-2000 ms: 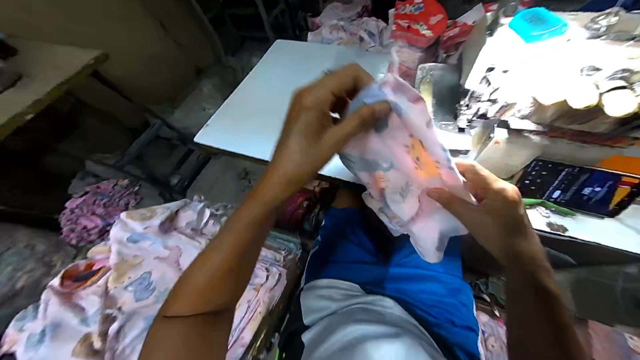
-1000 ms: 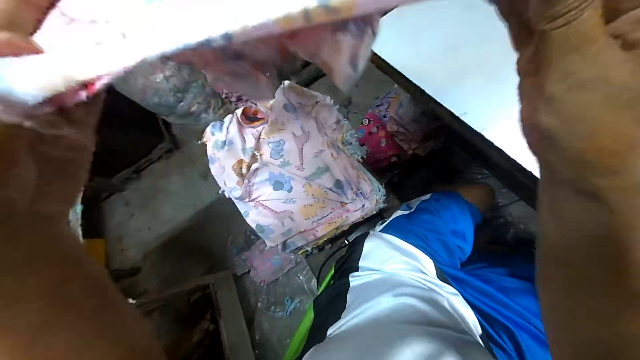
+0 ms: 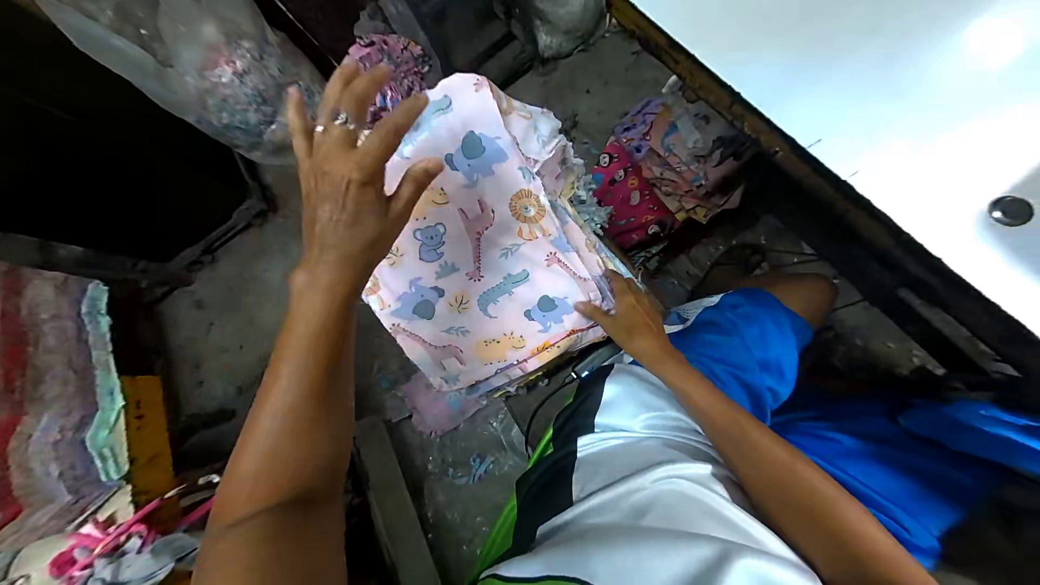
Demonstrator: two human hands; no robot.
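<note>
A stack of pale pink fabric pieces printed with animals [image 3: 487, 252] lies low beside my lap. My left hand [image 3: 349, 154], with rings on a finger, is over the stack's upper left edge, palm down and fingers spread, and grips nothing that I can see. At the lower right edge of the same stack rests my right hand [image 3: 621, 313], its thumb on the top piece and its fingers along the side; whether it pinches any cloth cannot be told.
The white table top [image 3: 877, 106] with a round metal piece [image 3: 1011, 210] is at the upper right. Folded printed cloths [image 3: 634, 191] lie below it. A clear plastic bag of scraps [image 3: 252, 89] stands upper left, and layered fabric [image 3: 57, 390] is at the far left.
The view has turned down and left from the table. Two seconds ago both hands held a pink printed fabric piece over the table; now they are at the stack, the left one spread.
</note>
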